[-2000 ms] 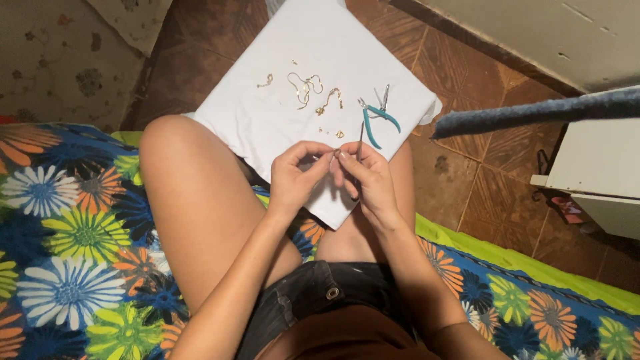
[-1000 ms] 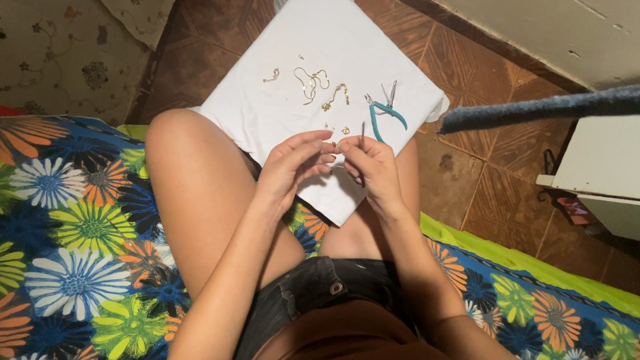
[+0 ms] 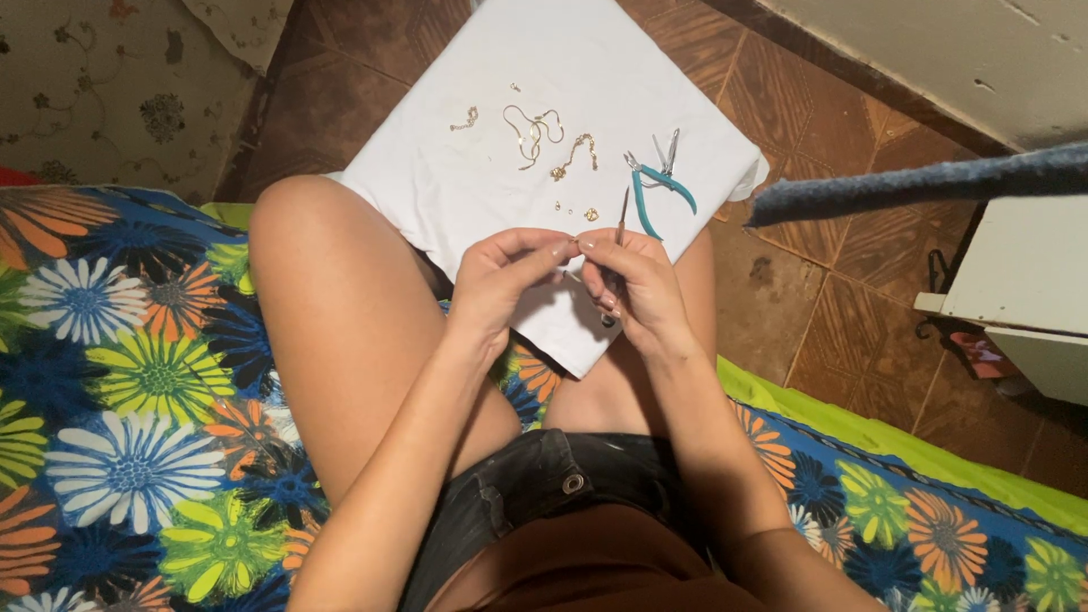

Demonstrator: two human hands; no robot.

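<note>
My left hand (image 3: pixel 510 280) and my right hand (image 3: pixel 633 285) meet fingertip to fingertip over the near part of a white cloth (image 3: pixel 442 178). Between them they pinch a tiny gold-coloured piece (image 3: pixel 575 241), too small to name. A thin pointed metal tool (image 3: pixel 624 208) also sticks up out of my right hand, its lower part hidden by the fingers. Just beyond lie a round gold-coloured piece (image 3: pixel 592 215), a gold-coloured chain with a pendant (image 3: pixel 582 149) and a flat gold-coloured chain (image 3: pixel 534 136). Pliers with teal handles (image 3: pixel 639 200) lie to the right, against metal tweezers (image 3: pixel 671 153).
A short chain (image 3: pixel 465 121) and a small gold-coloured bit (image 3: pixel 515 87) lie farther left on the cloth. A fuzzy blue-grey bar (image 3: pixel 918 183) juts in from the right above the tiled floor (image 3: pixel 841 255). White furniture (image 3: pixel 1028 263) stands at the right, and flowered fabric (image 3: pixel 127 382) spreads beneath me.
One second ago my hands were slightly apart with the left fingers spread; now their fingertips meet at the tiny piece. The pliers and chains lie as before.
</note>
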